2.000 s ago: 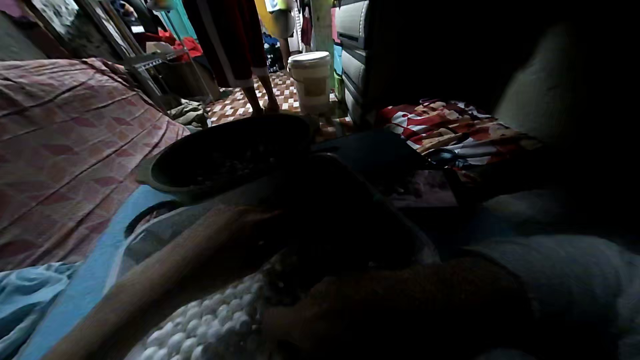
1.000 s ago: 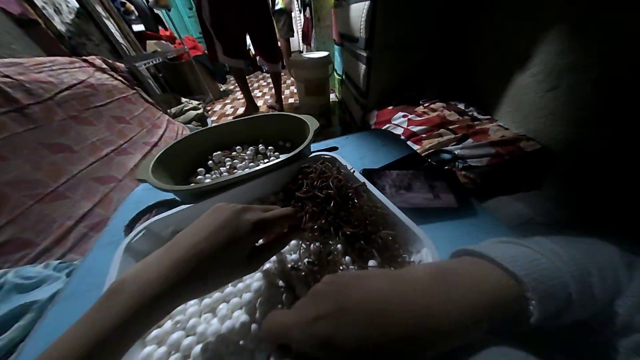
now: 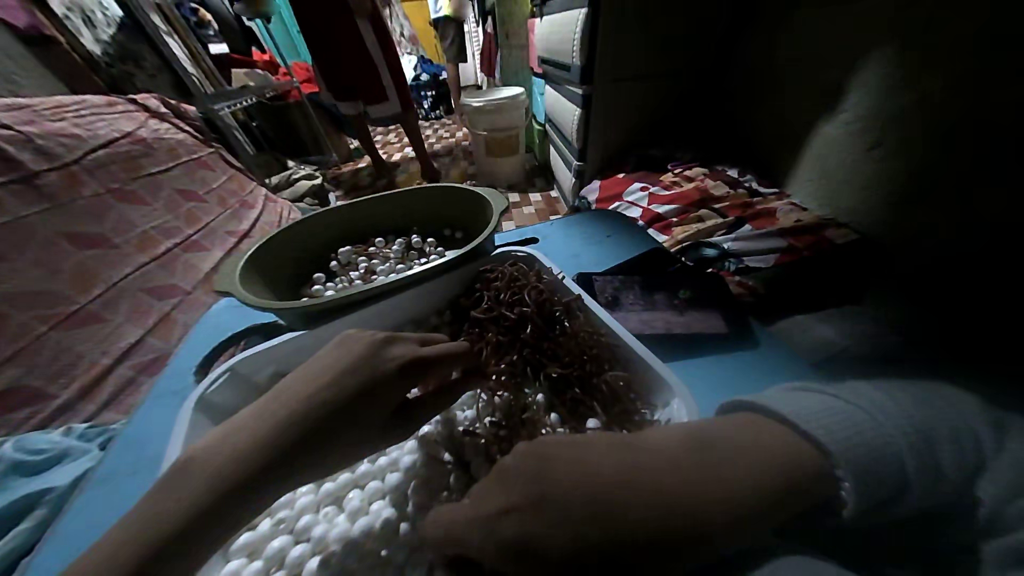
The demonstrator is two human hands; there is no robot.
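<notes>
A white plastic tray (image 3: pixel 640 350) holds many small white balls (image 3: pixel 344 512) at its near left and a tangled heap of thin brown curled pieces (image 3: pixel 544 328) along its right side. My left hand (image 3: pixel 408 376) reaches over the tray's left wall, its fingertips at the edge of the brown heap. Lower down, my right hand (image 3: pixel 520 496) rests on the white balls, its fingers mostly hidden from view. Whether either hand grips anything cannot be told. Just behind the tray, an oval green basin (image 3: pixel 280 232) contains more white balls with some brown bits.
The tray is on a blue board (image 3: pixel 592 232), with a phone or tablet (image 3: pixel 664 308) to its right. Patterned cloths lie at left (image 3: pixel 144 240) and back right (image 3: pixel 704 208). Beyond stand a white bucket (image 3: pixel 496 128), a drawer unit (image 3: pixel 564 120) and a person (image 3: pixel 368 80).
The scene has grown brighter since the darkest, earliest frame. The person beyond the basin has shifted their legs. Both my hands stay in nearly the same places.
</notes>
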